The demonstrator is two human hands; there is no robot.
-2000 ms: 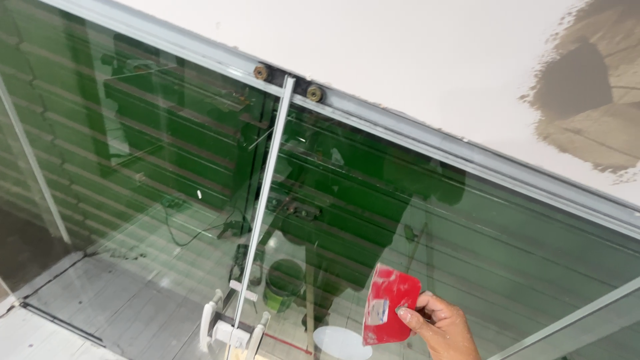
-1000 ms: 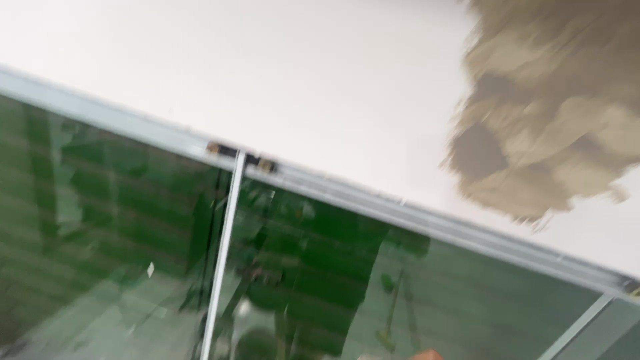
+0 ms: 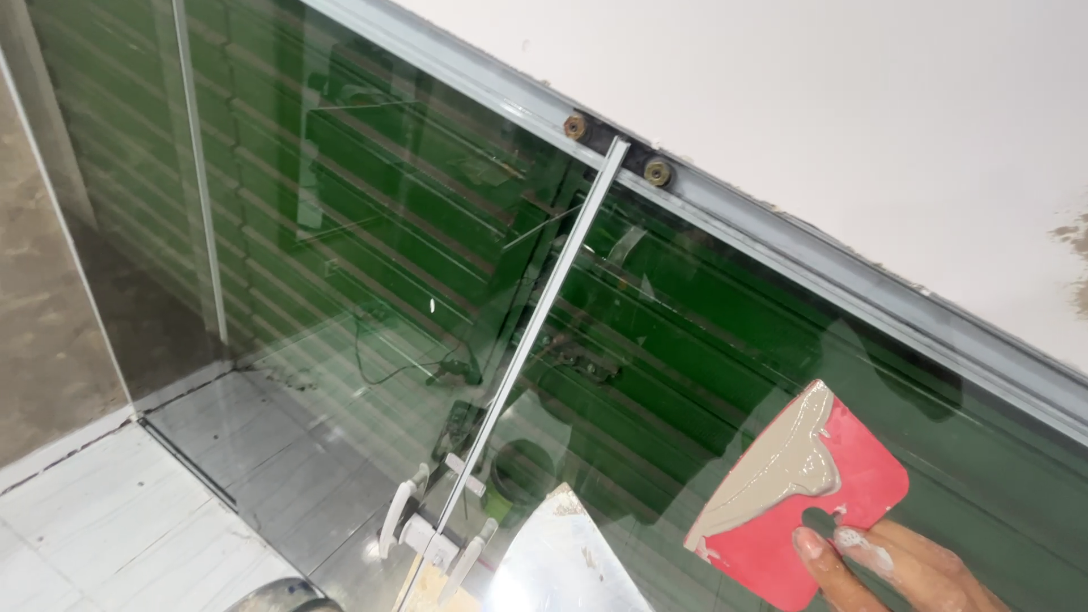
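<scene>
A red plastic spreader [image 3: 858,476] is at the lower right, pinched between the fingers and thumb of my right hand [image 3: 892,557]. Wet beige filler [image 3: 765,476] coats its long left edge, and some whitish paste sticks to a finger. To the left of the spreader, at the bottom edge, shows a shiny metal blade or plate [image 3: 561,557] with a pointed tip and smears near that tip. What carries the metal piece is hidden below the frame. My left hand is out of view.
Glass panels [image 3: 408,255] hang under a metal rail [image 3: 765,225] with black clamps. A door handle [image 3: 416,535] stands at bottom centre. White wall [image 3: 765,76] lies above, with a beige patch [image 3: 1078,255] at right. Pale floor tiles [image 3: 110,518] show lower left.
The red spreader shows a thick load of beige filler; two seconds ago its visible face had only smears. The metal piece has come into fuller view. The view has shifted away from the beige patch.
</scene>
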